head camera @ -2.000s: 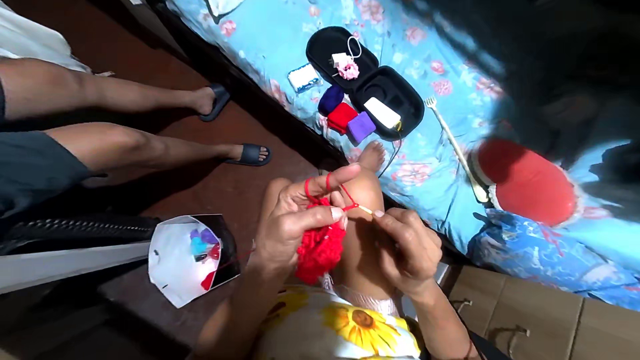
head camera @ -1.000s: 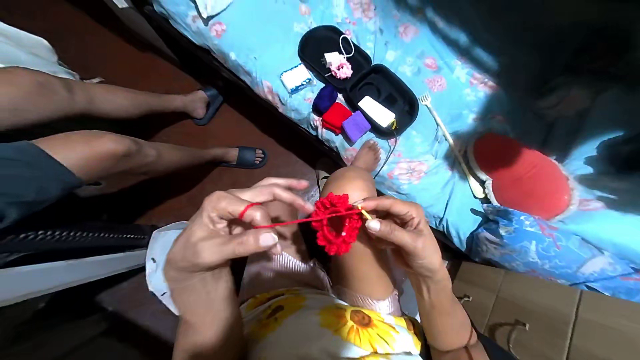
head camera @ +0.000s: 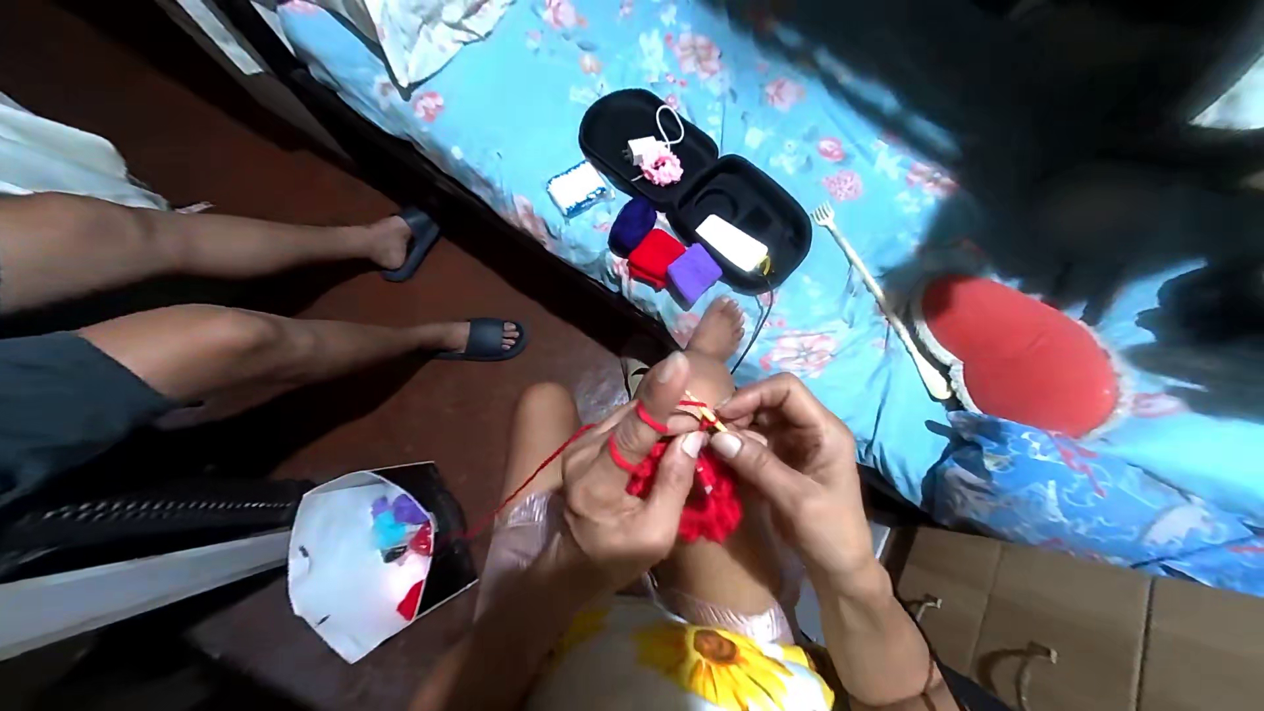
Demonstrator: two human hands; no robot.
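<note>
My left hand [head camera: 632,484] pinches the edge of a round red crocheted piece [head camera: 713,509], which hangs below the fingertips over my lap. Red yarn [head camera: 541,472] loops around the left index finger and runs down to the left. In my right hand [head camera: 800,474] is a thin gold-coloured crochet hook [head camera: 709,420]; its tip lies at the piece's upper edge, close to the left fingertips. Fingers of both hands nearly meet there and partly hide the stitches.
On the floral bedsheet lie an open black case [head camera: 755,188], red [head camera: 656,259] and purple [head camera: 694,274] bundles, a long fork-ended stick [head camera: 879,296] and a red cushion [head camera: 1022,355]. A white container [head camera: 341,573] stands left. Another person's legs [head camera: 247,336] extend from the left.
A second ago the red piece faced up with yarn stretched between my separated hands. Now the hands are close together, the left index finger is raised, and the piece hangs lower.
</note>
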